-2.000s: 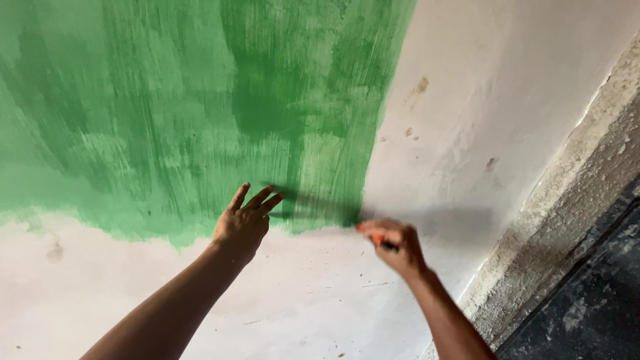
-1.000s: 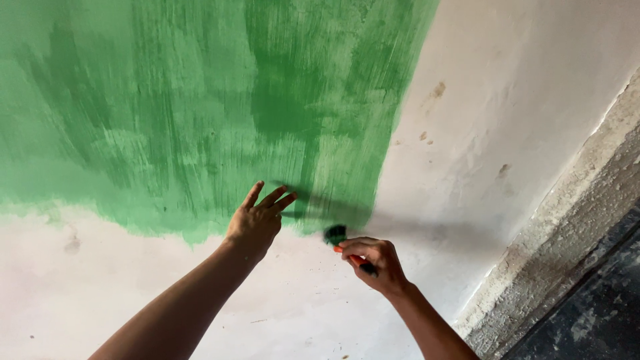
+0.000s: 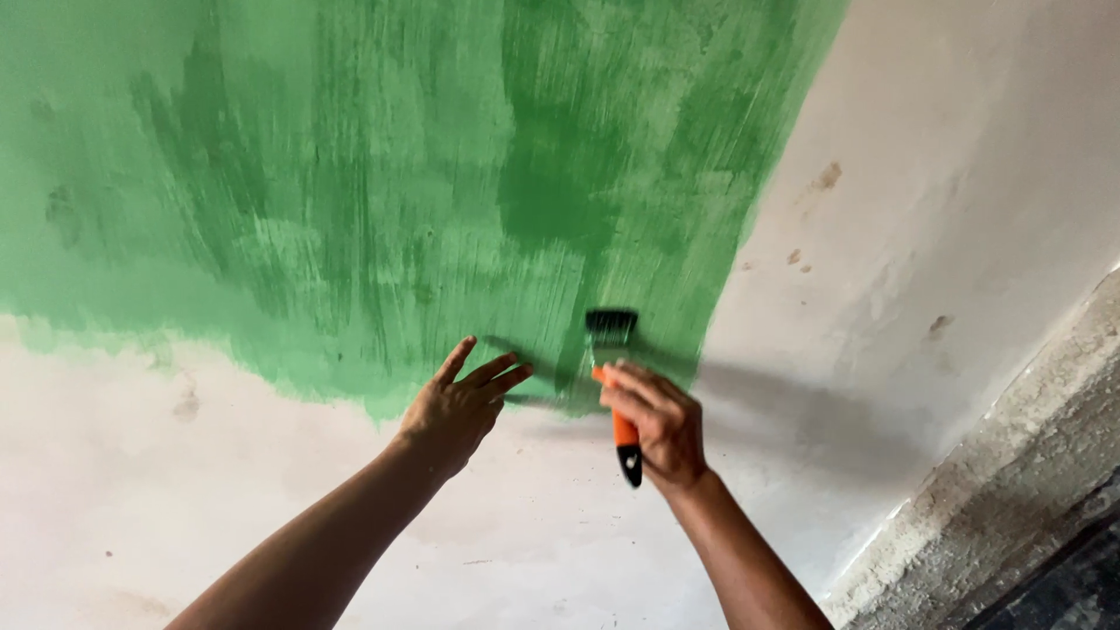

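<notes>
My right hand (image 3: 661, 424) is closed around the orange and black handle of a paintbrush (image 3: 626, 429). Its dark bristles point up and lie over the green paint (image 3: 560, 184), near the lower right of the painted area. Left of the brush, my left hand (image 3: 459, 402) has its fingers spread at the lower edge of the green and holds nothing. Whether its fingertips press on the wall cannot be told. Darker and lighter green streaks run mostly up and down the wall.
Pale wall (image 3: 262, 490) with brownish stains borders the green below and at the right. A rough, raised plaster or concrete edge (image 3: 997, 472) crosses the lower right corner, with a dark surface (image 3: 1076, 577) beyond it.
Since one second ago, the brush in my right hand has moved from the lower edge of the green up onto the painted area. My left hand keeps nearly the same place on the wall.
</notes>
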